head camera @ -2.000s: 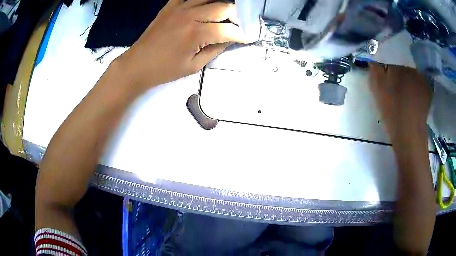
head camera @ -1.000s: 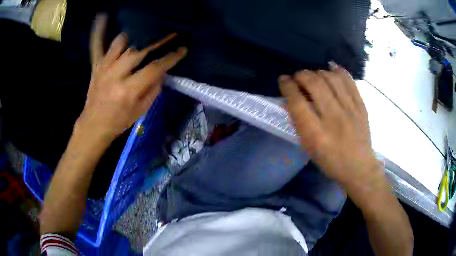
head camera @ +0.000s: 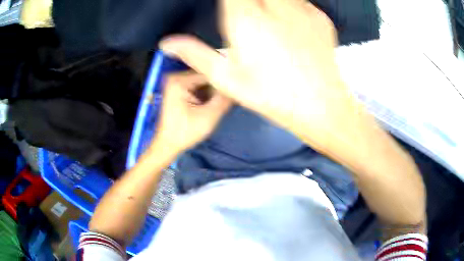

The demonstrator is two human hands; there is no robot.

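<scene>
A large black fabric panel [head camera: 137, 23] lies across the top of the view, over the table edge. My right hand [head camera: 285, 61] is in the upper middle, blurred and bright, in front of the fabric, with its thumb stretched to the left. My left hand [head camera: 191, 109] is lower and further left, its fingers curled near my right thumb and wrist. Blur and overlap hide my left fingertips, so whether it holds anything cannot be told. The fingertips of my right hand are not clear either.
The white table [head camera: 402, 76] reaches to the right, with a pale strip along its front edge. A blue plastic crate [head camera: 145, 114] stands below left, with dark cloth [head camera: 61, 125] beside it. A red object [head camera: 25, 191] and a cardboard box [head camera: 57, 208] lie at lower left.
The view has swung down towards the lap. My hands, apart on the fabric before, have come together and overlap. My right hand moved left and up, my left hand moved right.
</scene>
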